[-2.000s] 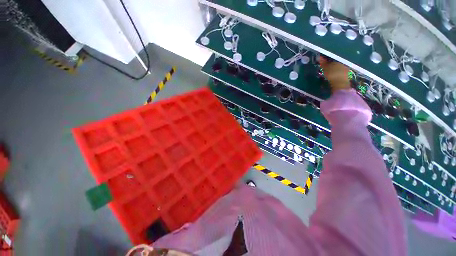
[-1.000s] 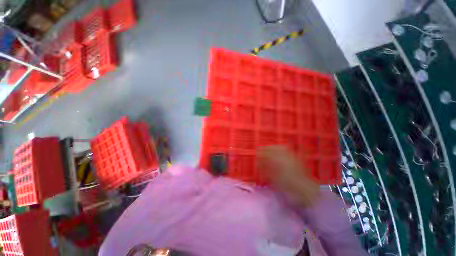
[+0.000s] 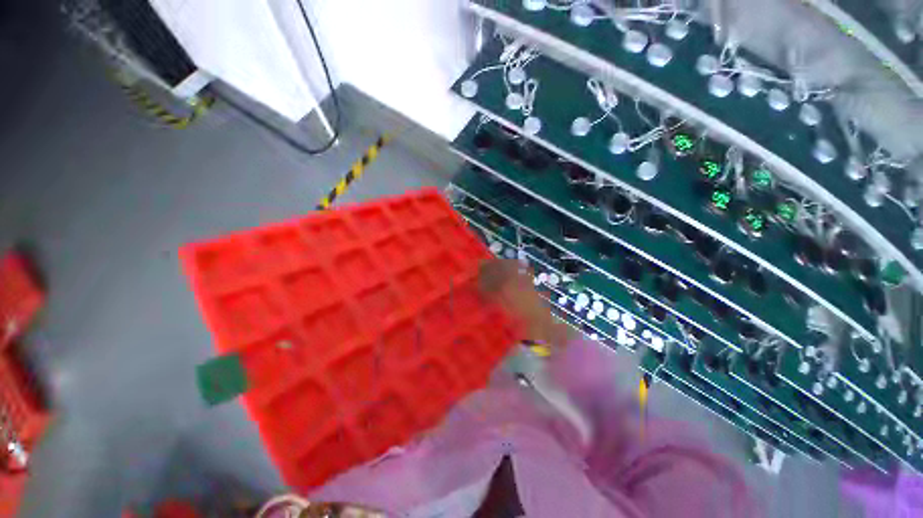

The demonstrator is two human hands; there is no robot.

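Observation:
A red-orange compartment tray (image 3: pixel 354 314) is held tilted in front of me, over the grey floor. All its visible pockets look empty. A green label (image 3: pixel 222 379) sticks out from its left edge. My right hand (image 3: pixel 521 295) is blurred at the tray's right edge; whether it holds a watch cannot be told. My left hand is not in view. On the rack's upper shelf, several watches (image 3: pixel 721 197) show lit green screens.
The charging rack (image 3: pixel 597 172) fills the right side, with white charging pucks (image 3: pixel 580 126) on cables and dark watches on its shelves. A white cabinet (image 3: pixel 405 61) stands at the top. Red crates (image 3: pixel 20 405) show at the left edge. Yellow-black tape (image 3: pixel 354 172) marks the floor.
My view has turned back towards the rack. My right hand has moved from the tray's lower pockets to its right edge. The dark watch in the lower left pocket no longer shows.

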